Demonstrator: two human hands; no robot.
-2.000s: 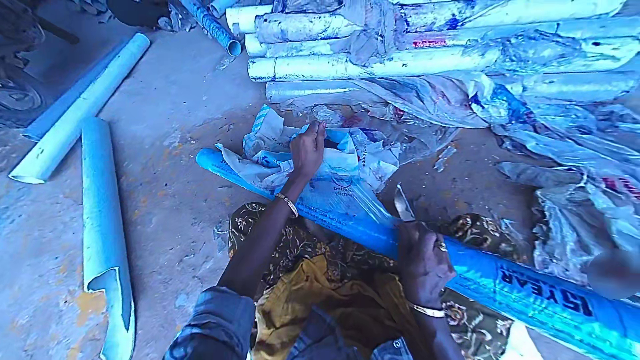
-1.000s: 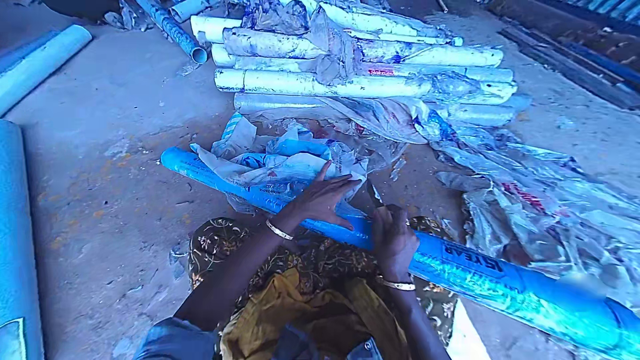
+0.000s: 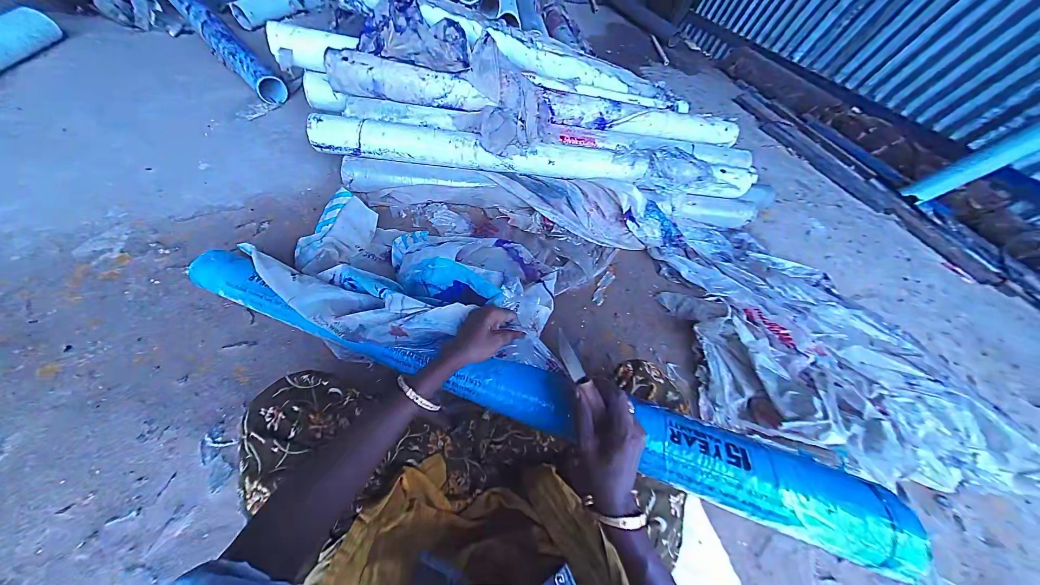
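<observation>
Across my lap lies a long roll in blue printed plastic wrap (image 3: 520, 394), running from left of centre to the lower right. My left hand (image 3: 483, 333) pinches the edge of a crumpled white and blue plastic sheet (image 3: 382, 313), which lies bunched against the far side of the roll. In my right hand (image 3: 608, 431) is a knife (image 3: 571, 357), its blade pointing up and away from me; this hand rests at the roll's middle. Its fingers are closed round the handle, which is mostly hidden.
Beyond the sheet, several white wrapped rolls (image 3: 487, 150) lie stacked on the floor. Loose clear plastic film (image 3: 821, 357) spreads to the right. A blue patterned tube (image 3: 231, 53) lies at the upper left, and a corrugated metal sheet (image 3: 894, 65) stands at the upper right.
My left hand, spread over the roll one second ago, now has its fingers closed on the sheet's edge. The knife blade shows more plainly above my right hand. The view has shifted right.
</observation>
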